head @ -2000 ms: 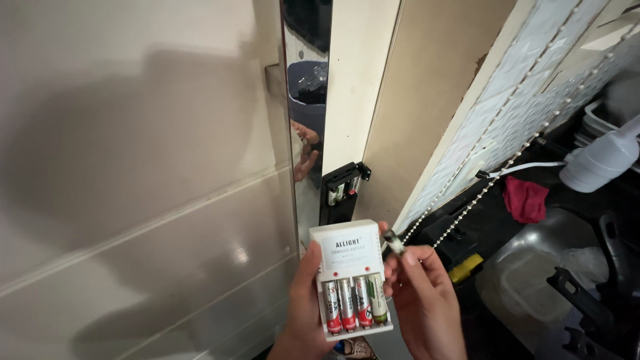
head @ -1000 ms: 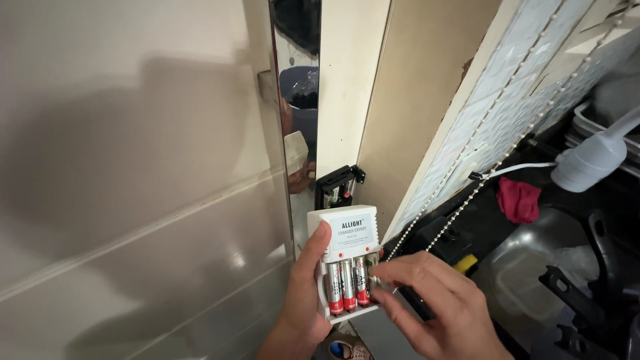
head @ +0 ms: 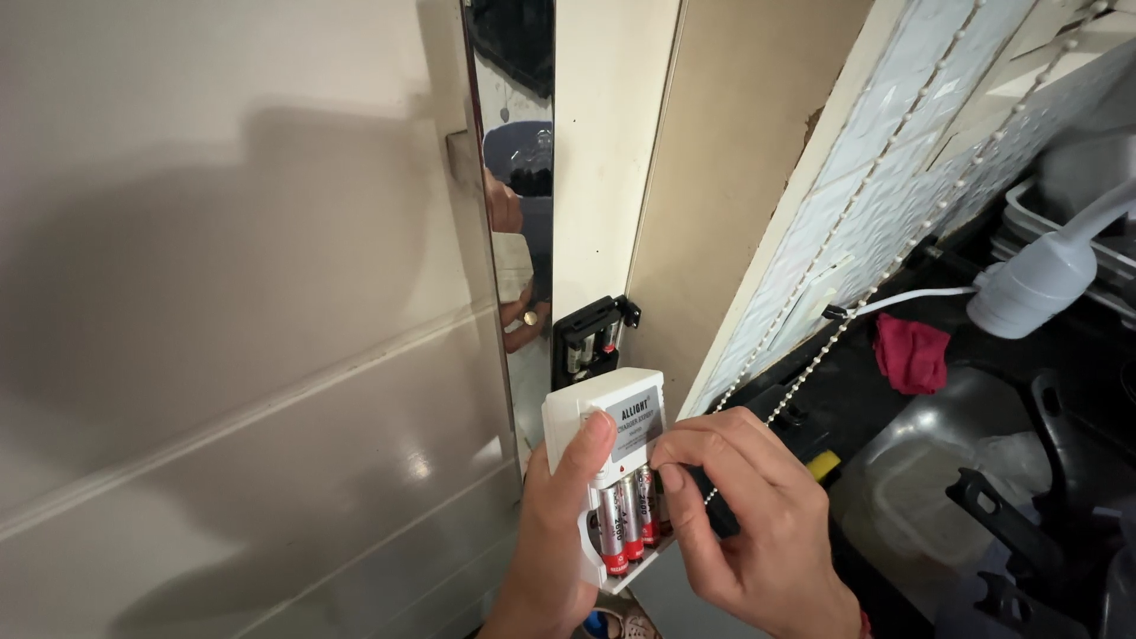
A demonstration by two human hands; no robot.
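A white battery charger (head: 568, 413) is held tilted in my left hand (head: 555, 524), the thumb across its front. Several silver and red AA batteries (head: 612, 528) sit side by side in its slots. My right hand (head: 754, 515) has thumb and forefinger bent together at the charger's right edge, over the rightmost slot; whether anything is between the fingertips cannot be seen. Just behind the charger, a black battery holder (head: 586, 337) with batteries in it rests against the cream panel.
Beaded chains (head: 874, 169) hang beside the white tiled wall. To the right are a sink (head: 923, 470), black pan handles (head: 1003, 524), a red cloth (head: 911, 353) and a white lamp socket (head: 1034, 284) on a cable. At the left stands a large pale panel (head: 266, 266).
My right hand has moved from beside the charger onto its right edge. The charger has turned, showing more of its left side. A green battery seen earlier in the rightmost slot is now hidden from view.
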